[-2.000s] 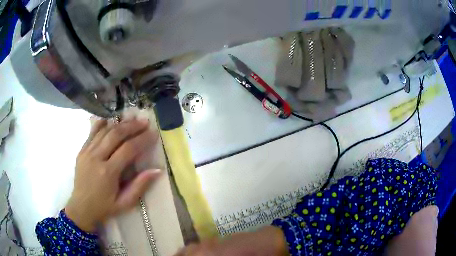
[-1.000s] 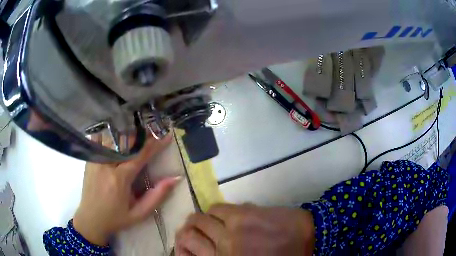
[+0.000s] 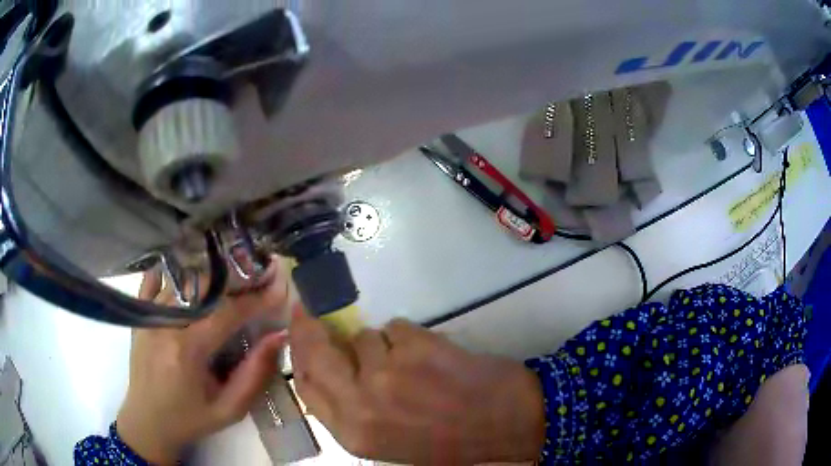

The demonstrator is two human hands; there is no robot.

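Note:
A short grey-taupe strip with a silvery metal zipper [image 3: 276, 411] lies below the needle area, its lower end showing between my hands. My left hand [image 3: 187, 369] rests over its upper part, thumb spread from the fingers; its fingertips are partly hidden under the machine head. Zipper teeth show between thumb and fingers. My right hand [image 3: 415, 391] is close beside it, fingers bent near the strip and over the yellow tape [image 3: 344, 319]. Its fingertips are partly hidden, so its hold is unclear. The needle is not clearly visible.
The machine head [image 3: 437, 82] spans the top, with a ribbed knob [image 3: 187, 141]. A dark block [image 3: 325, 282] hangs beside the needle area. Red-and-black snips [image 3: 492, 193], zipper pieces [image 3: 592, 150] and a black cord [image 3: 642, 268] lie right. Grey pieces [image 3: 11, 410] lie left.
My right hand has moved up and inward to the needle area, covering most of the yellow tape. The strip's lower end now shows lying shorter between the hands. The view has shifted closer to the head.

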